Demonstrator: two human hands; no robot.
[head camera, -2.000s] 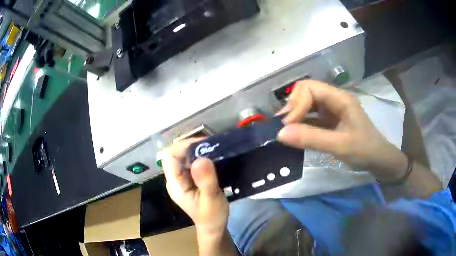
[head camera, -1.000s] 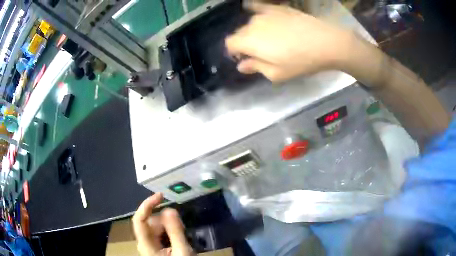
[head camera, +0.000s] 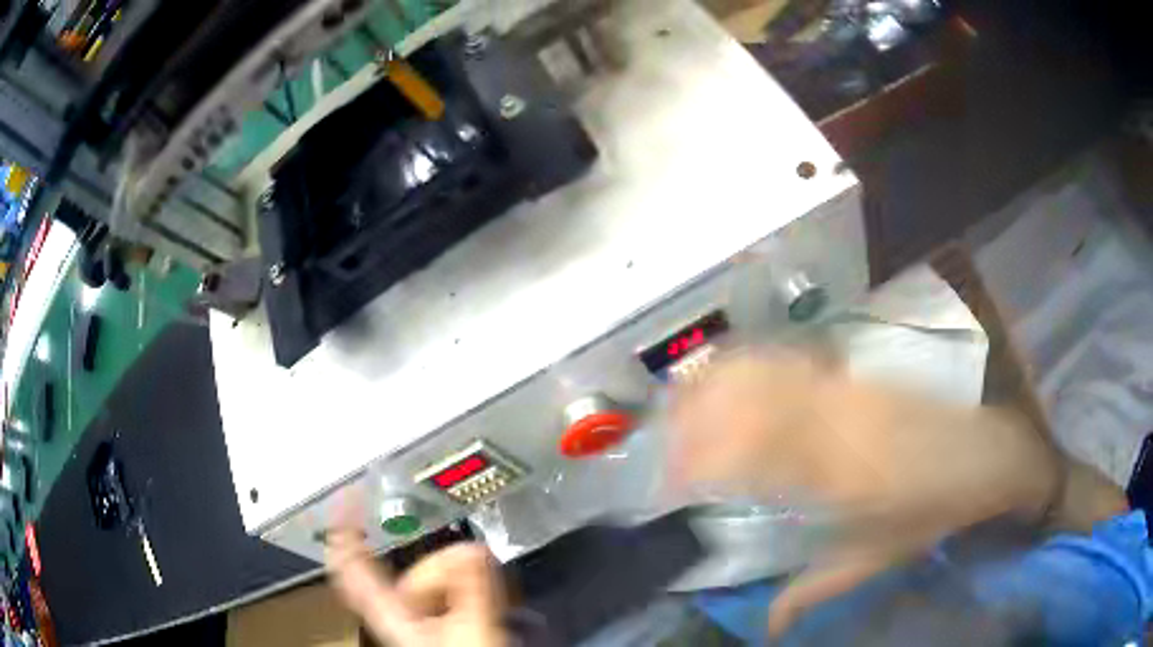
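A dark flat piece, seemingly a housing shell (head camera: 613, 575), is blurred over the lap in front of the machine. My left hand (head camera: 424, 600) is at its left end, one finger raised by the left green button; its grip is unclear. My right hand (head camera: 803, 442) is strongly blurred above and right of the shell, in front of the machine's front panel; whether it holds anything cannot be told. The black fixture (head camera: 297, 297) on the white machine top (head camera: 506, 341) has a glossy black surface (head camera: 411, 171) within it.
The front panel carries a red emergency stop (head camera: 594, 430), two red-digit displays, a left green button (head camera: 401, 514) and a right one (head camera: 805, 297). Press parts overhang the fixture. A cardboard box (head camera: 291, 623) is below left. Plastic film (head camera: 537, 506) hangs at the front.
My right hand has come back from the fixture to the front of the machine. My left hand remains low at the left, and the dark piece shows more beside it. The view has shifted.
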